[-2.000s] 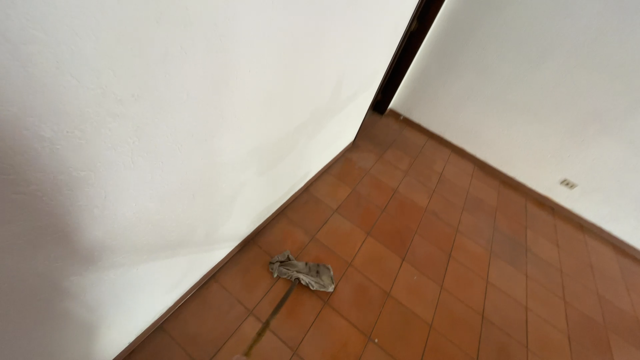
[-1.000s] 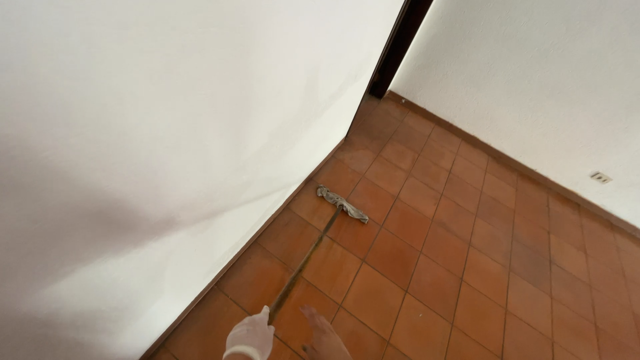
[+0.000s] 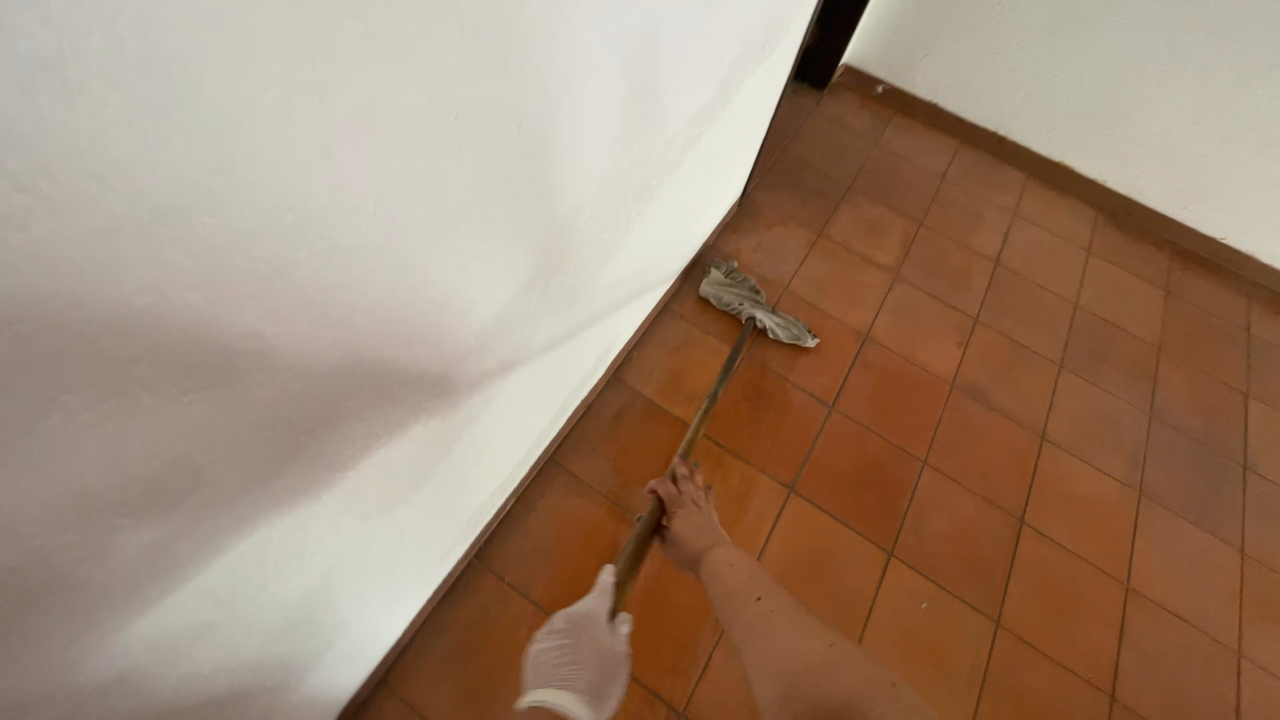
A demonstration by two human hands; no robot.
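A grey cloth (image 3: 740,292) is wrapped around the head of a floor mop and lies on the terracotta tiles close to the left wall. From it a long wooden handle (image 3: 712,395) runs down toward me. My left hand (image 3: 582,650), in a thin whitish glove, grips the handle near its lower visible end. Farther up, my bare right hand (image 3: 688,515) is at the handle, thumb against it and fingers partly extended along its right side. The cloth hides the mop's head.
A white wall (image 3: 300,250) with a brown baseboard rises close on the left. Another white wall (image 3: 1080,90) stands across the back right, its reddish baseboard (image 3: 1060,175) along the tiles. Between them is a dark door frame (image 3: 830,40). Terracotta floor tiles (image 3: 1000,480) extend to the right.
Both hands have come into view since the oldest frame. My right hand, beside the handle one second ago, is now at it, higher up. The cloth-covered head shows nearer the wall than two seconds ago.
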